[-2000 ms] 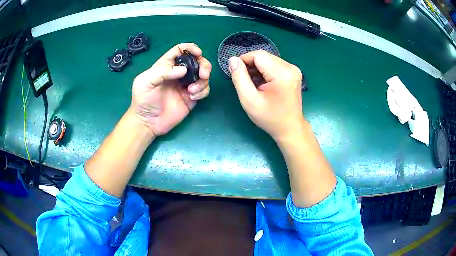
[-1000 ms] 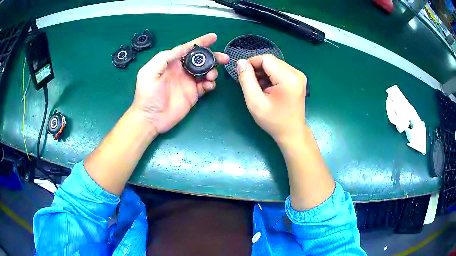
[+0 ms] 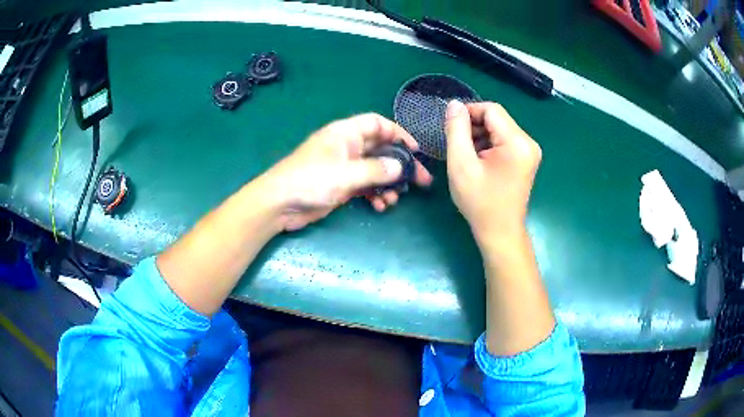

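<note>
My left hand [image 3: 347, 171] holds a black round watch housing [image 3: 397, 165] between thumb and fingers, tilted and slightly blurred, left of the screw dish. My right hand [image 3: 489, 163] is beside it to the right, over the right side of the round black screw dish [image 3: 422, 116]. Its thumb and forefinger tips are pinched together. Whether a tiny part is between them is too small to tell. The hands do not touch.
Two black housings [image 3: 231, 89] lie touching at the upper left. A housing with an orange rim [image 3: 111, 189] and a black adapter [image 3: 90, 81] with cord are at left. An electric screwdriver [image 3: 485, 55] lies at the far side. Crumpled white pieces [image 3: 669, 226] lie at right.
My left hand has moved right, towards my right hand, and turned the housing so its pale ring no longer faces up. The view has shifted, and my right hand stays pinched near the dish.
</note>
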